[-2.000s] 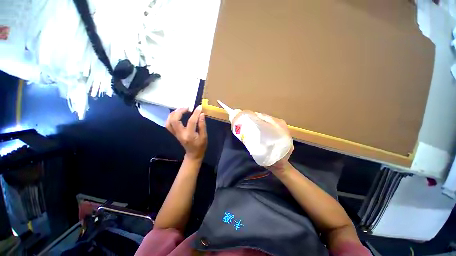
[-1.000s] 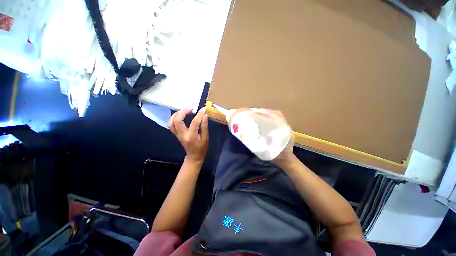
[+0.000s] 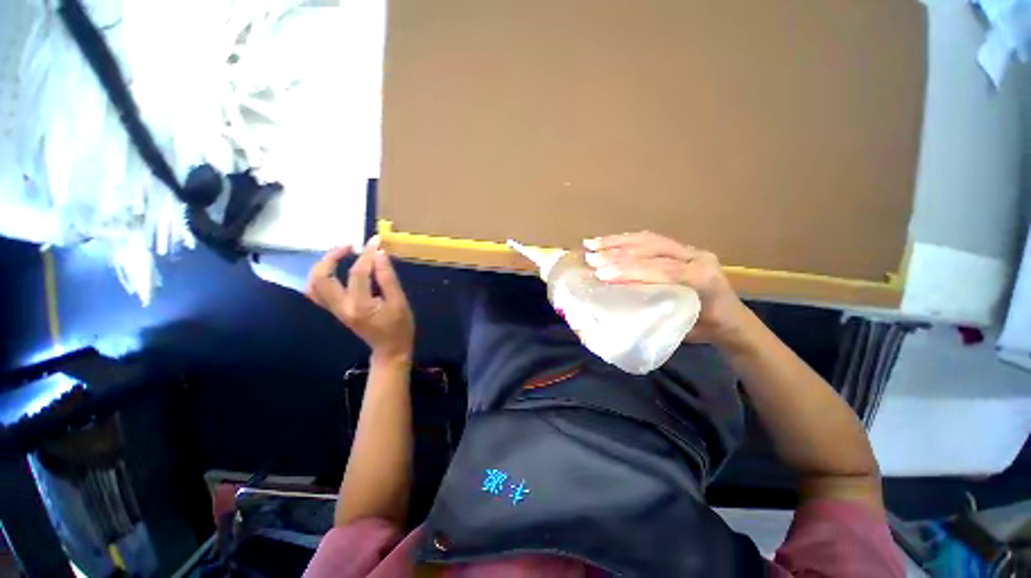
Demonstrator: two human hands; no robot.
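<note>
A large flat brown panel (image 3: 656, 124) lies on the worktable in front of me. A yellow edge band (image 3: 447, 244) runs along its near edge. My right hand (image 3: 667, 271) holds a translucent glue bottle (image 3: 627, 322) tilted, its pointed nozzle at the yellow band left of the panel's middle. My left hand (image 3: 367, 296) is at the band's left end, with its fingertips touching the corner there. Whether it grips anything is hard to see.
A tangled white strip bundle (image 3: 91, 136) with a black tie (image 3: 221, 198) lies at the left. The pale worktable (image 3: 961, 271) shows at the right. A flat stack with a white top (image 3: 950, 418) stands below it. A dark apron with blue lettering (image 3: 565, 463) covers my front.
The bottle nozzle has moved right along the near edge, away from the left corner, with my right hand. My left hand remains by the corner. The camera view has turned and shifted.
</note>
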